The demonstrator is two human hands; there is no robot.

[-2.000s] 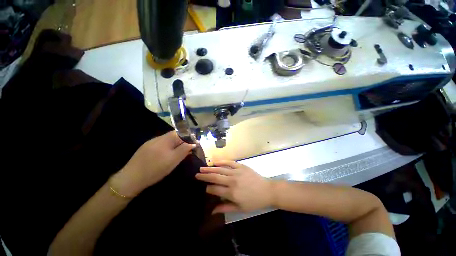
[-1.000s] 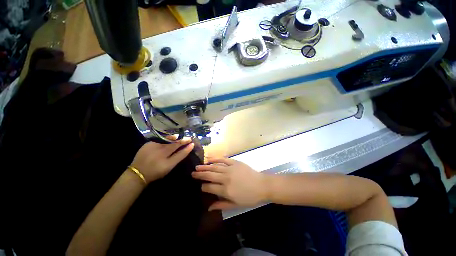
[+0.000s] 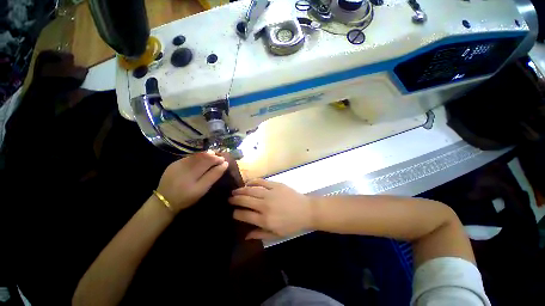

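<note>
A large dark garment piece [image 3: 77, 179] is heaped left of the needle and hangs over the table's front edge. A narrow brown band [image 3: 232, 170] runs along its right side to the lit needle area of the white sewing machine [image 3: 311, 77]. My left hand [image 3: 192, 179] presses the cloth just in front of the presser foot, fingertips close together at the band. My right hand [image 3: 272, 209] lies on the band's edge nearer me, fingers slightly spread over the cloth. The needle tip is hidden by the fingers and glare.
A thick dark tube [image 3: 119, 27] stands above the head's left end. The control panel [image 3: 457, 60] is at the right. A printed ruler [image 3: 412, 170] runs along the table front. Dark cloth [image 3: 487, 113] lies right of the machine. A blue crate [image 3: 382, 263] shows below.
The view has shifted, so the machine sits higher and further left. Both hands remain at the cloth near the needle. More of the brown band shows between them.
</note>
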